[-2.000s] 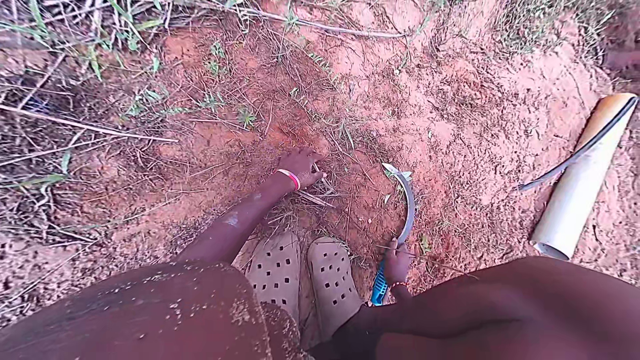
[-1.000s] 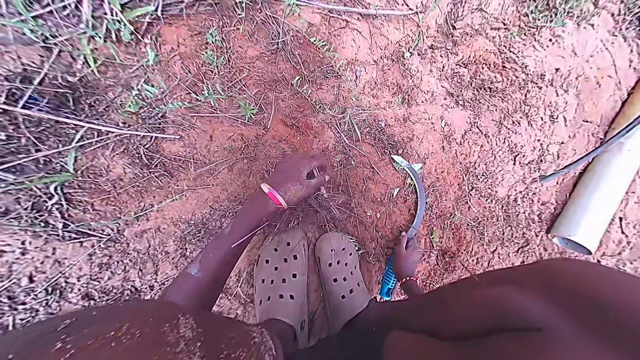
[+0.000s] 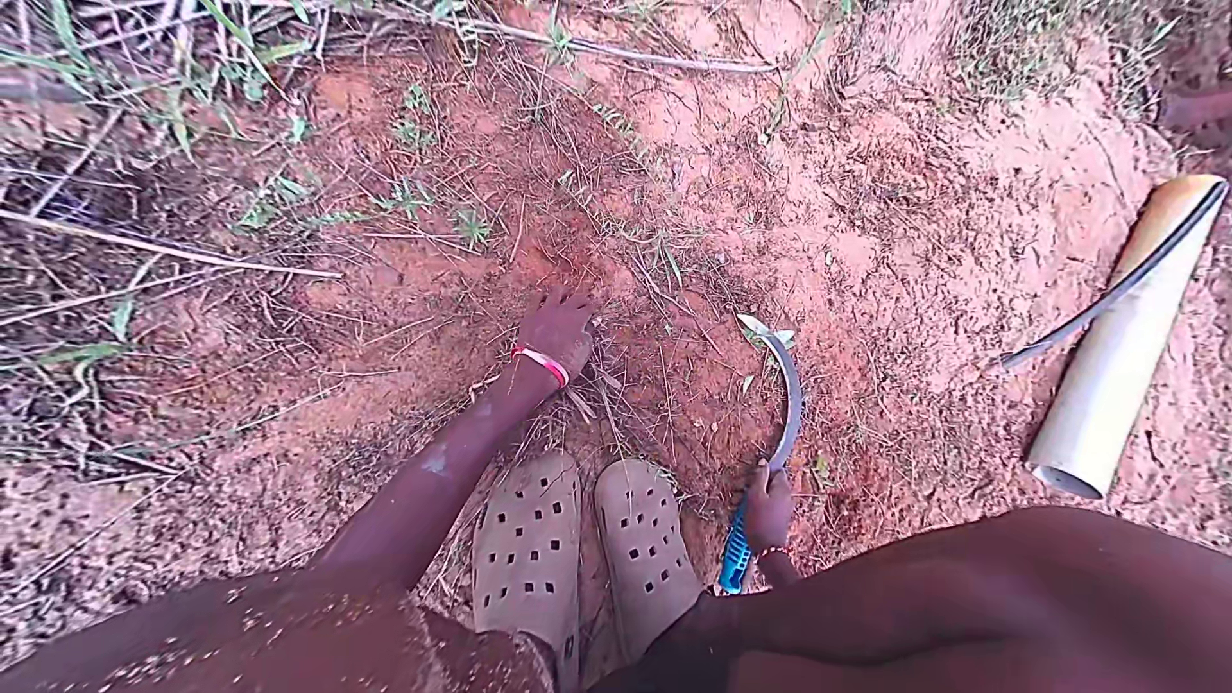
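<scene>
My left hand [image 3: 560, 335], with a pink and white band at its wrist, reaches down to the red soil, palm down, with its fingers spread over dry grass stems [image 3: 602, 390]. Whether anything lies under the palm is hidden. My right hand [image 3: 768, 508] is closed around the blue handle of a sickle [image 3: 791, 409]. The curved metal blade points away from me, its tip beside a small green leaf on the ground. Between the two hands lie thin dry stalks and bare soil.
My feet in perforated clogs [image 3: 529, 549] stand just below the left hand. At the right lies a pale pipe [image 3: 1116, 356] with a dark curved strip [image 3: 1116, 294] across it. Grass and dry stalks [image 3: 173, 250] cover the upper left. Part of another person's limb [image 3: 1193, 108] shows at the upper right edge.
My left hand has turned from a curled shape, seen one second ago, to spread fingers and now lies a little farther from my feet. The right hand still holds the sickle.
</scene>
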